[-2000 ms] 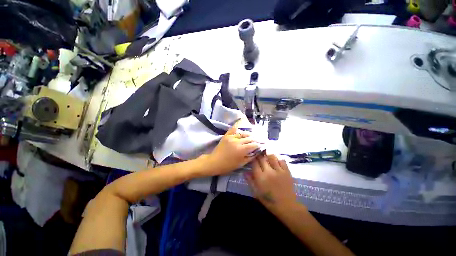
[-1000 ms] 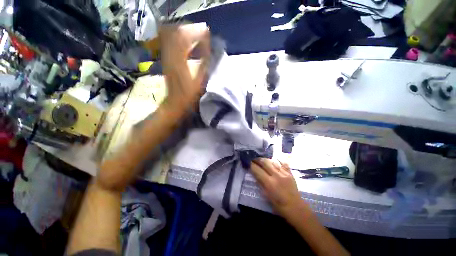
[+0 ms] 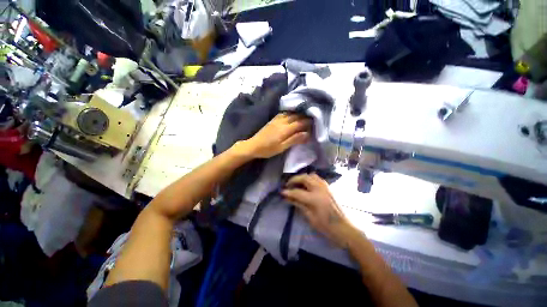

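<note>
A garment piece of light grey panels (image 3: pixel 273 219) with dark strips and a dark panel (image 3: pixel 243 123) lies bunched left of the needle, its front part hanging over the table's front edge. My left hand (image 3: pixel 282 137) grips the folded pale cloth near the top of the bunch. My right hand (image 3: pixel 313 199) pinches the cloth lower down, where a dark strip shows; its fingertips are partly hidden in folds. The lockstitch sewing machine (image 3: pixel 432 135) stands to the right. The cloth lies beside its presser foot (image 3: pixel 354 160); I cannot tell if they touch.
Thread snips (image 3: pixel 403 219), a black rectangular object (image 3: pixel 465 217) and a sheer scrap (image 3: pixel 510 255) lie right of the needle. A cream-yellow second machine (image 3: pixel 99 123) stands at left. A blue bin (image 3: pixel 219 264) is below the table. Dark cloth (image 3: pixel 414 51) is heaped behind.
My left hand has come down from its raised, blurred position onto the cloth. The cloth is bunched left of the needle, and my right hand has shifted slightly left relative to the machine. The view has shifted.
</note>
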